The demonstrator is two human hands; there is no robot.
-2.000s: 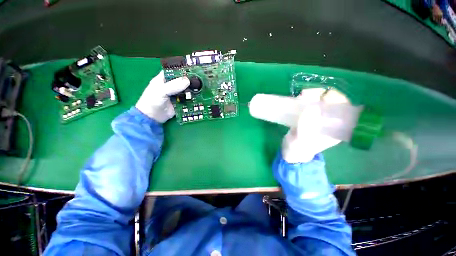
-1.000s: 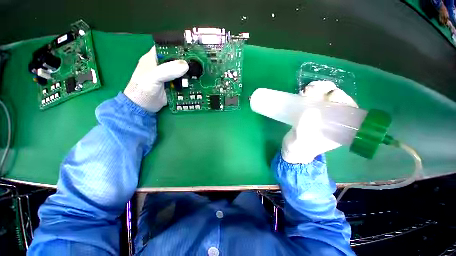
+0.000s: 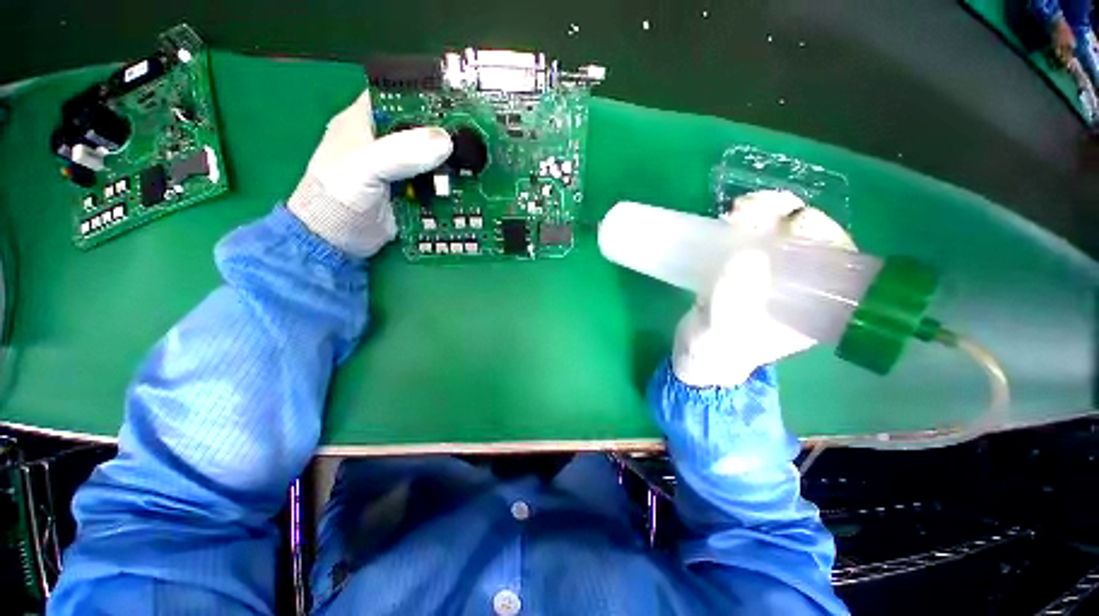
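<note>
A green circuit board (image 3: 518,181) lies in front of me, its silver connector at the far edge. My left hand (image 3: 362,175), in a white glove, grips its left side with the thumb at a round black component (image 3: 466,152). My right hand (image 3: 729,319), gloved, is closed around a translucent white dispensing syringe (image 3: 675,244) right of the board. The syringe lies roughly level, its narrow end towards the board and apart from it; its green cap (image 3: 889,315) points right. The needle is too small to make out.
A second circuit board (image 3: 151,157) lies tilted on the green mat (image 3: 506,373) at the left. A clear plastic tray (image 3: 783,171) with a white wad is behind my right hand. A pale hose (image 3: 998,385) curves from the cap. A dark belt runs beyond; a person's hand shows top right.
The view has shifted, so both boards appear higher and further left. My left hand still grips the board and my right hand still holds the syringe, with its tip still beside the board.
</note>
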